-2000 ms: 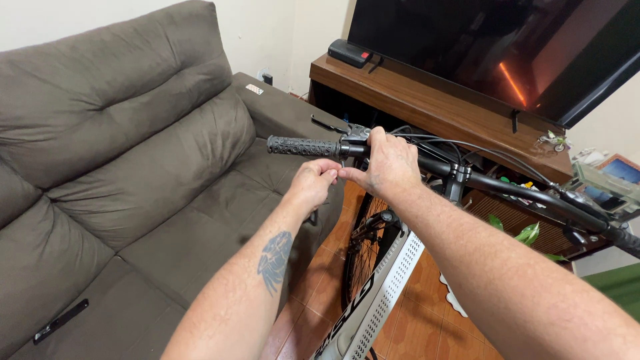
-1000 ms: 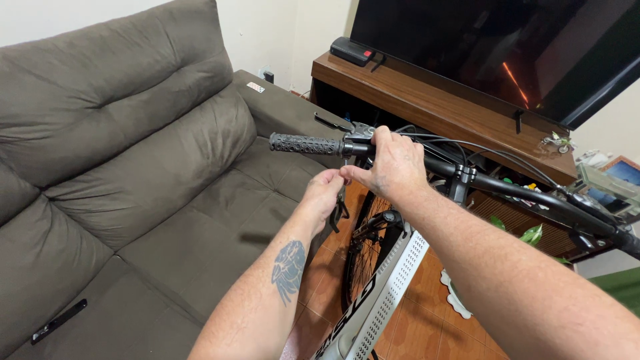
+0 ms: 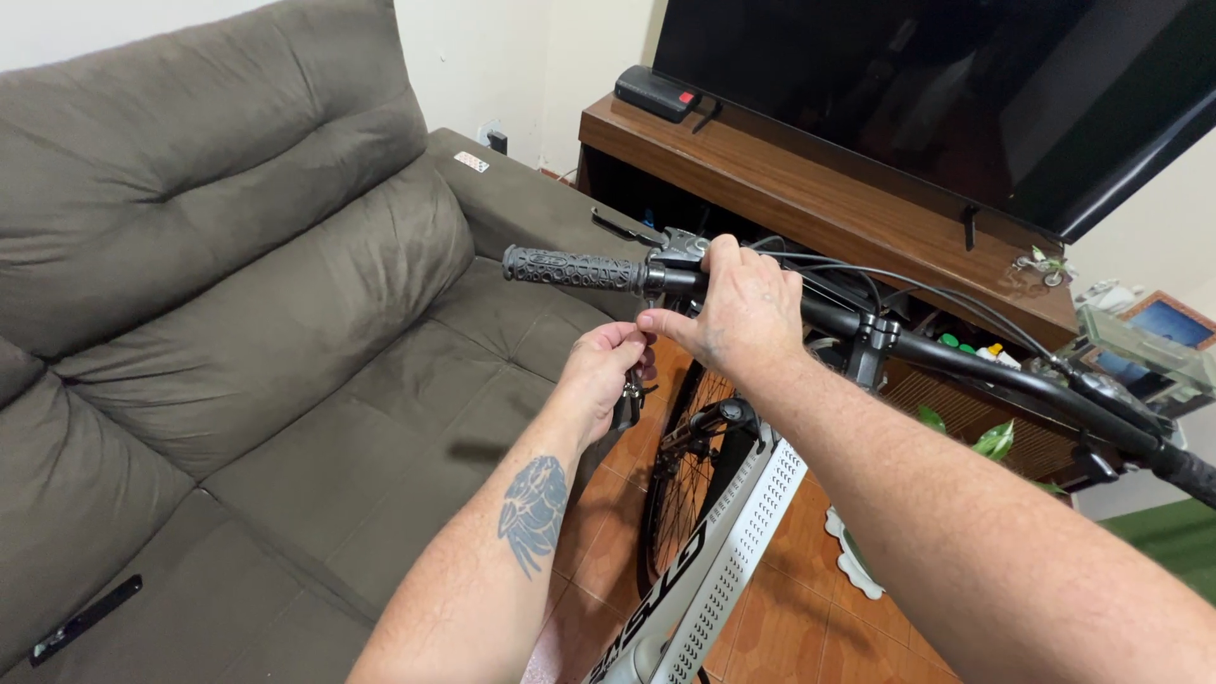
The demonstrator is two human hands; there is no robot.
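My right hand wraps over the black bicycle handlebar, beside the brake and shifter clamp, its thumb reaching down to the left. Just below the bar, my left hand pinches a small tool near the inner end of the black rubber grip. A dark multi-tool body hangs from that hand, mostly covered by the fingers. Thumb and fingertips of both hands meet under the grip's collar. The light grey bicycle frame slopes down toward me, with the front wheel beyond it.
A grey-brown sofa fills the left, with a black strip-like object on its seat. Ahead, a television and a black case stand on a wooden cabinet. Cables arc in front of the bar. A plant is at the right.
My left hand has turned and shifted slightly under the grip, and the dark tool body shows more below it than two seconds ago. My right hand stays on the bar.
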